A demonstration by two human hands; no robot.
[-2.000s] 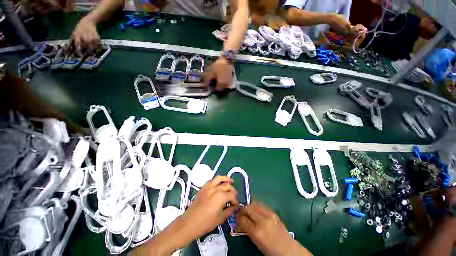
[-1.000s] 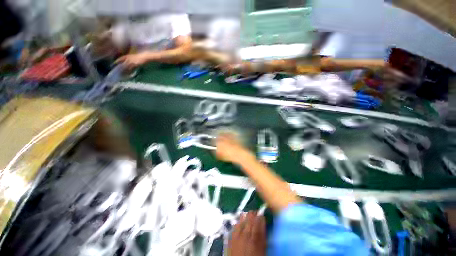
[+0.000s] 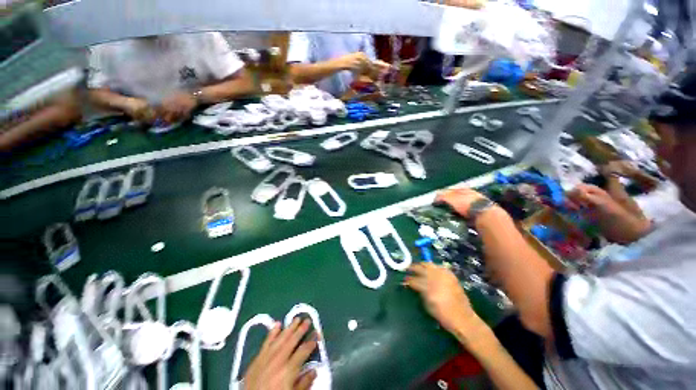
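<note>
My left hand [image 3: 282, 358] lies over the left side of a white loop housing [image 3: 319, 343] at the bottom centre, fingers across its rim. The housing's base is partly hidden by the hand and cut by the frame edge. Another white loop housing [image 3: 237, 343] is just left of the hand. My right hand [image 3: 441, 293] is at the near edge of the metal parts pile [image 3: 450, 232], just below a blue cylinder [image 3: 424, 247]. Its fingertips point down; whether they hold anything cannot be told. Two white housings [image 3: 365, 259] lie beyond it on the left.
Tangled housings [image 3: 91, 335] fill the lower left. A pale rail [image 3: 267, 247] borders the green belt [image 3: 175, 244], which carries several loop units. A neighbour's arm [image 3: 511, 251] reaches in from the right, hand close beyond mine. A small white disc [image 3: 352, 325] lies on the worktop.
The view has swung right. My right hand has moved from over the belt to the parts pile. My left hand is now on a housing. The neighbour at the right has come into view.
</note>
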